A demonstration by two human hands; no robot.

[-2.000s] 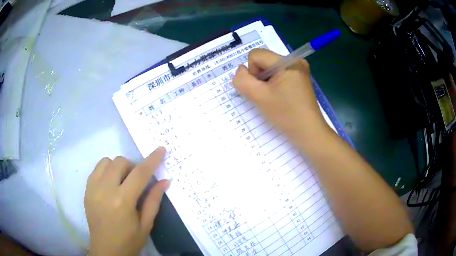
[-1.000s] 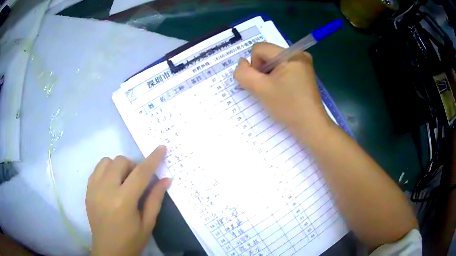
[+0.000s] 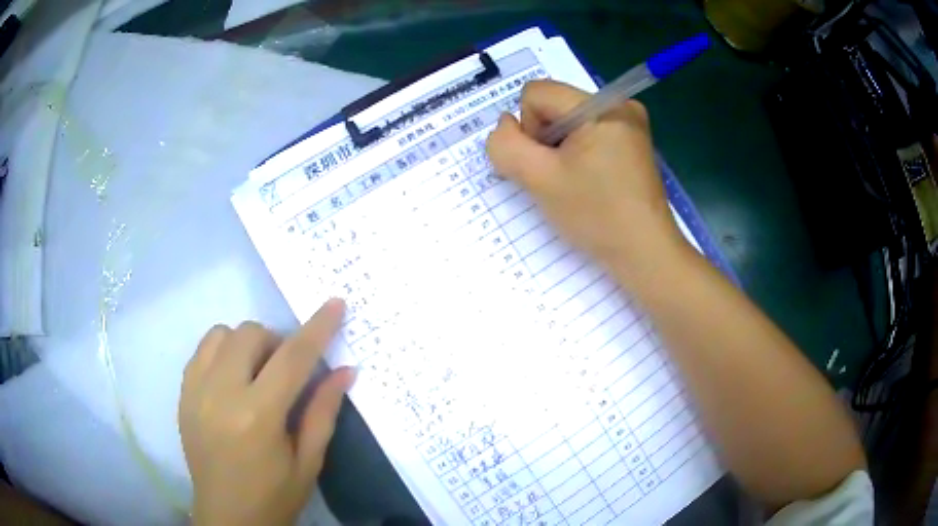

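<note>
A white record form (image 3: 463, 339) with ruled rows, a printed heading and handwriting lies tilted on a blue clipboard (image 3: 699, 221) under its black clip (image 3: 424, 103). My right hand (image 3: 591, 170) holds a clear ballpoint pen (image 3: 622, 87) with a blue end over the upper right of the form; the fingers hide the pen tip. My left hand (image 3: 257, 411) lies at the form's left edge, index fingertip and thumb touching the paper, holding nothing.
White protective sheets (image 3: 185, 185) with yellowish tape cover the left of the dark green bench (image 3: 766, 318). A yellow round tub (image 3: 749, 21) is cut off at the top right. A black box (image 3: 823, 164) and black cables (image 3: 900, 298) stand at the right.
My right hand and the pen have shifted slightly up and to the right across the form. My left hand has hardly moved.
</note>
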